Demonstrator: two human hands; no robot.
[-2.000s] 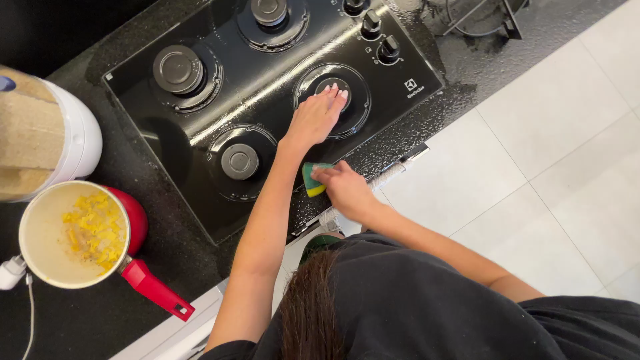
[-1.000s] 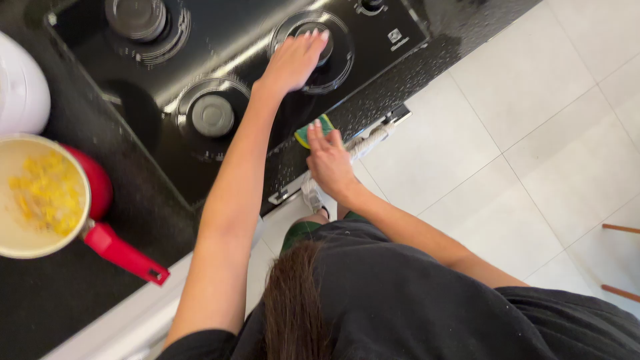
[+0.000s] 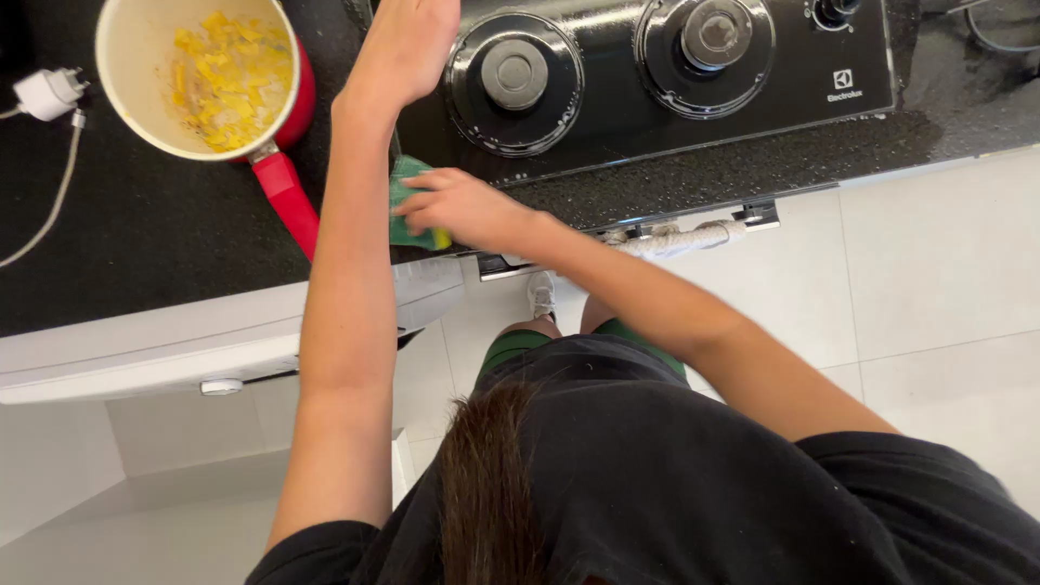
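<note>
My right hand [image 3: 467,210] is on a green and yellow scouring sponge [image 3: 410,195], fingers spread over its green side, on the black stone counter by the front left corner of the Electrolux cooktop [image 3: 617,89]. Around the burners, the black glass carries wet, foamy spots. Above the cooktop's left edge is my left hand [image 3: 410,53], cut off by the top of the view; its fingers are out of sight. A red saucepan [image 3: 302,89] with a cream inside and yellow scraps in it stands left of my left forearm.
A white plug adapter [image 3: 50,93] with a cable lies at the far left of the counter [image 3: 146,236]. A twisted light cloth [image 3: 682,240] hangs on the bar below the counter's front edge. Part of a wire pan support [image 3: 1003,28] shows at the top right.
My right hand has moved left along the counter's front edge with the sponge. My left hand has left the front right burner for the cooktop's left side. The view has shifted and turned.
</note>
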